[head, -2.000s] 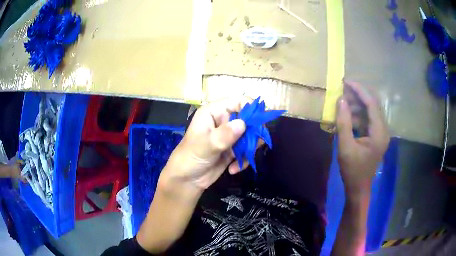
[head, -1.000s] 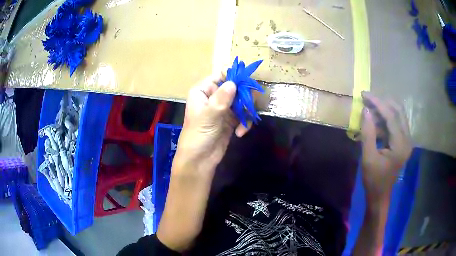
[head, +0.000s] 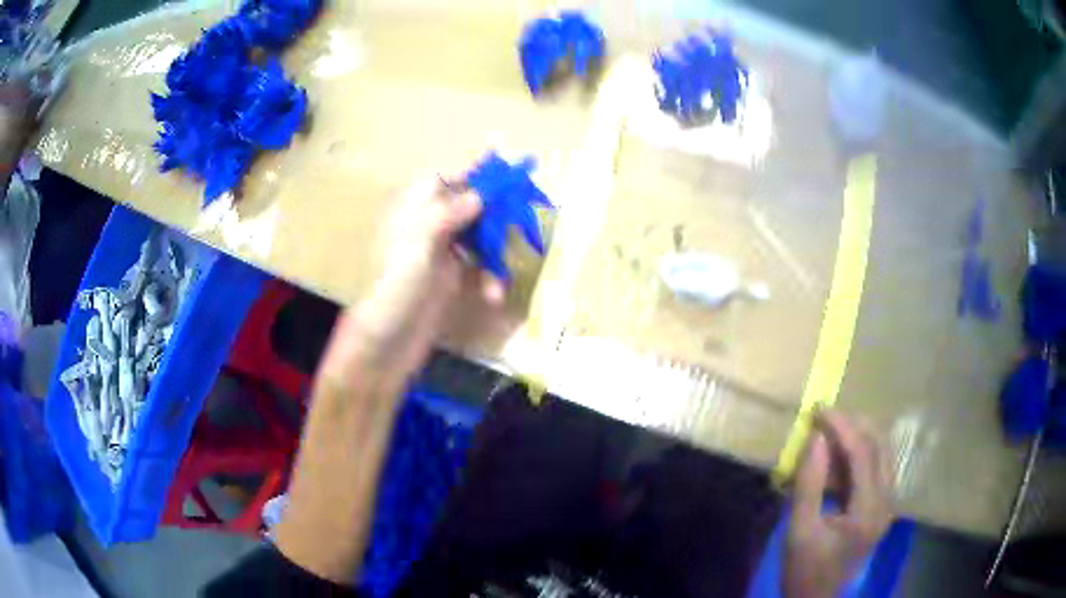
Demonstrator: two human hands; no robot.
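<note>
My left hand [head: 403, 275] holds a spiky blue hair piece [head: 505, 213] by its left side, above the cardboard pad near the clear tape. My right hand [head: 839, 496] is at the bench's front edge by the lower end of the yellow tape [head: 844, 315]. Its fingers are curled and slightly apart, with nothing seen in them. The white glue dish [head: 699, 278] lies on the cardboard with a pale stick across it. A thin loose stick [head: 777, 234] lies up and right of it. The picture is blurred.
A heap of spiky pieces [head: 222, 111] lies at the left. Two single spiky pieces [head: 561, 49] [head: 701, 76] lie at the back. A whitish blob [head: 857, 99] tops the tape. Small blue strands [head: 976, 269] and rounded blue parts [head: 1029, 397] are right. Crates and red stools [head: 240, 426] stand below.
My left hand has carried the spiky piece leftward and over the cardboard. The view has shifted, showing more of the bench's back. My right hand still hovers by the tape's lower end.
</note>
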